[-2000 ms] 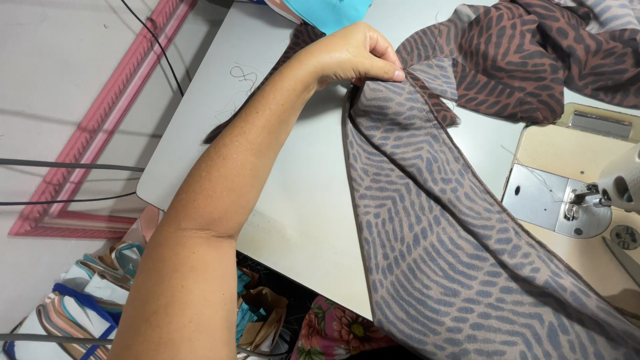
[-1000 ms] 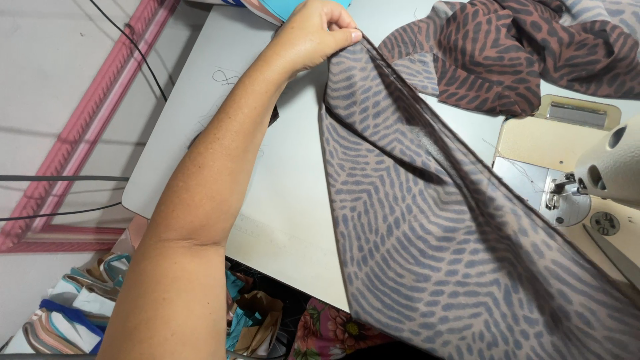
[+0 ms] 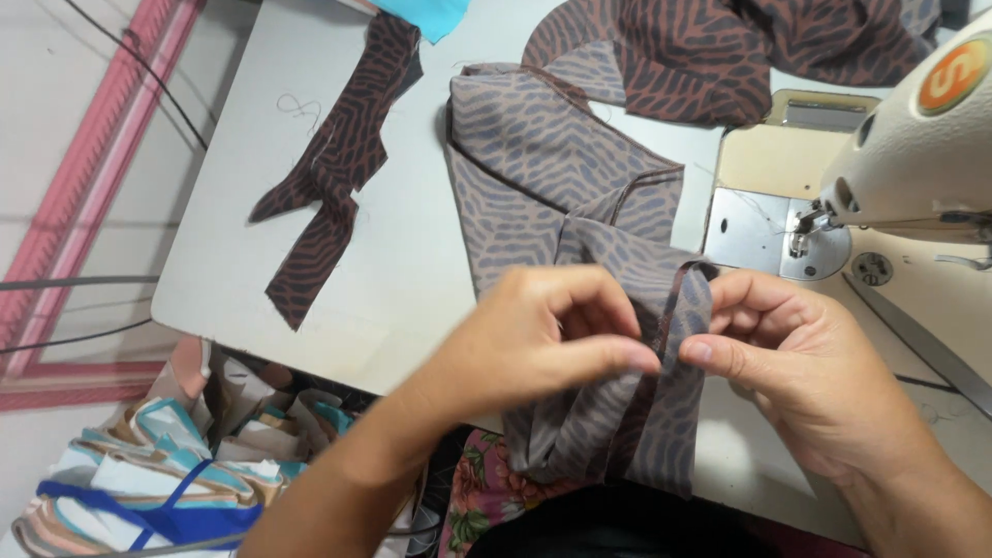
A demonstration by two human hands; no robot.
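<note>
The patterned fabric (image 3: 527, 178), grey-blue on its paler side, lies over the table and hangs past its front edge. My right hand (image 3: 775, 349) pinches a seamed edge of it between thumb and fingers. Close to the same seam is my left hand (image 3: 566, 333), its thumb and fingertips at the cloth; whether they grip it cannot be told. Right of the fabric stands a sewing machine (image 3: 907, 147), its presser foot (image 3: 798, 240) over the metal needle plate (image 3: 744, 232).
Dark brown patterned scraps (image 3: 333, 163) lie on the white table (image 3: 209, 271), with a bunched brown cloth (image 3: 690, 54) at the back. Scissors (image 3: 922, 341) rest by the machine. Bundled fabric pieces (image 3: 155, 473) are below left, near a pink frame (image 3: 77, 163).
My left hand has let go of the fabric's far corner and come down toward me. My right hand has come into view at the seam. The fabric now lies folded, and the dark scraps are uncovered.
</note>
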